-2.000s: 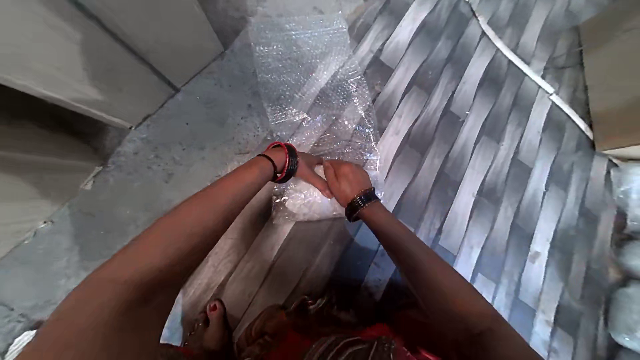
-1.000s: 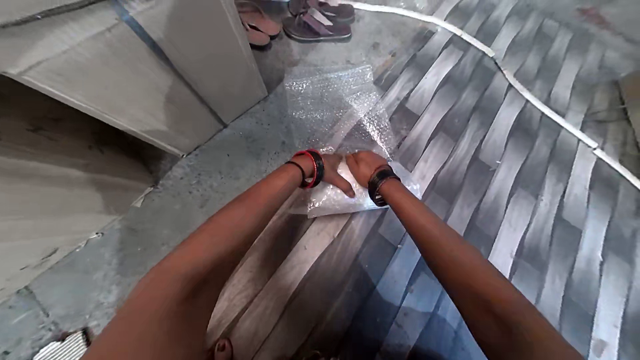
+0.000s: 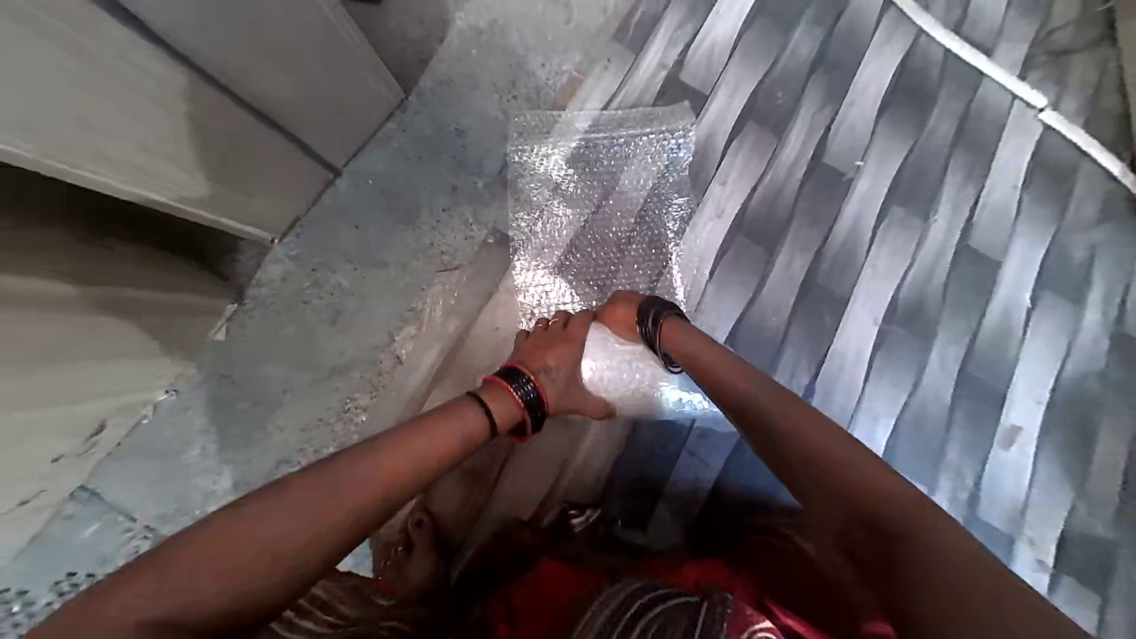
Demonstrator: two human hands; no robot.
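Observation:
A clear bubble wrap sheet point(image 3: 603, 204) lies on the patterned floor mat, stretching away from me. Its near end is folded or rolled over into a whitish bundle point(image 3: 626, 377); what is inside cannot be made out. My left hand point(image 3: 559, 359) presses on the bundle's left side, fingers spread over its far edge and thumb along the near side. Against the far edge, my right hand point(image 3: 626, 315) rests with its fingers curled, beside the left fingertips. Whether it grips the wrap is hidden. Both wrists wear bangles.
The wood-patterned mat point(image 3: 816, 213) covers the floor to the right, crossed by a white strip point(image 3: 985, 67) at the upper right. Bare concrete point(image 3: 355, 266) runs along the left, beside large cardboard boxes point(image 3: 257, 71). My foot point(image 3: 413, 559) is at the lower left of the bundle.
The flat part of the bubble wrap beyond my hands is shorter than two seconds ago. My left hand has spread open over the bundle's left side. The view has shifted.

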